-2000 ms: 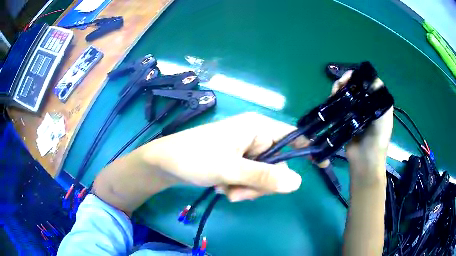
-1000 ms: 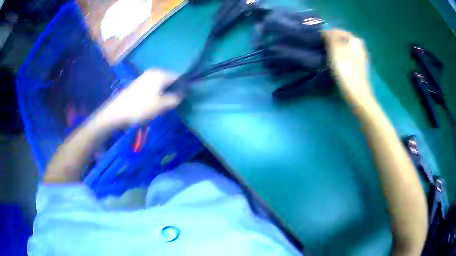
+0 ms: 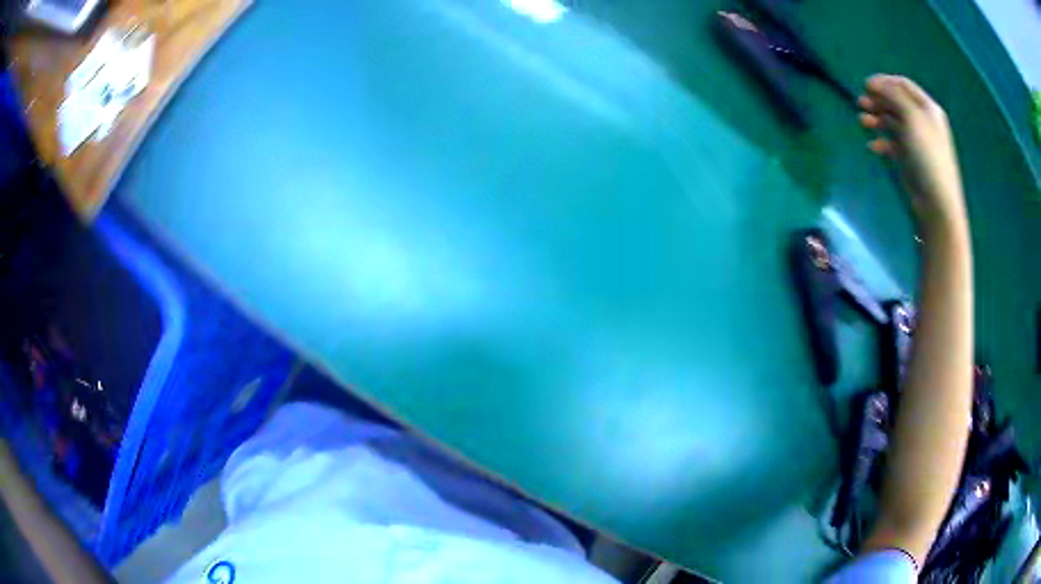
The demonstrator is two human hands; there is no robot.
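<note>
My right hand (image 3: 908, 126) is over the far right of the green table, fingers partly curled at the cable of a black battery clamp (image 3: 763, 69). I cannot tell whether it grips the cable. A second dark clamp lies beside that one, cut off by the top edge. Another clamp (image 3: 816, 302) lies open-handled nearer me, left of my right forearm. A tangled pile of clamp leads (image 3: 970, 513) is at the lower right, partly hidden by that forearm. My left hand is out of the picture; only a blurred forearm shows at the lower left edge.
A blue plastic crate (image 3: 166, 342) stands at the left below the green table's edge (image 3: 377, 413), with dark leads and red bits inside. A wooden surface (image 3: 171, 57) at the upper left bears a white crumpled item (image 3: 105, 89). Something bright green shows at the far right edge.
The bunch of clamps that both hands held is out of my right hand and no longer visible over the table. My right hand has moved to the far right; my left has left the picture.
</note>
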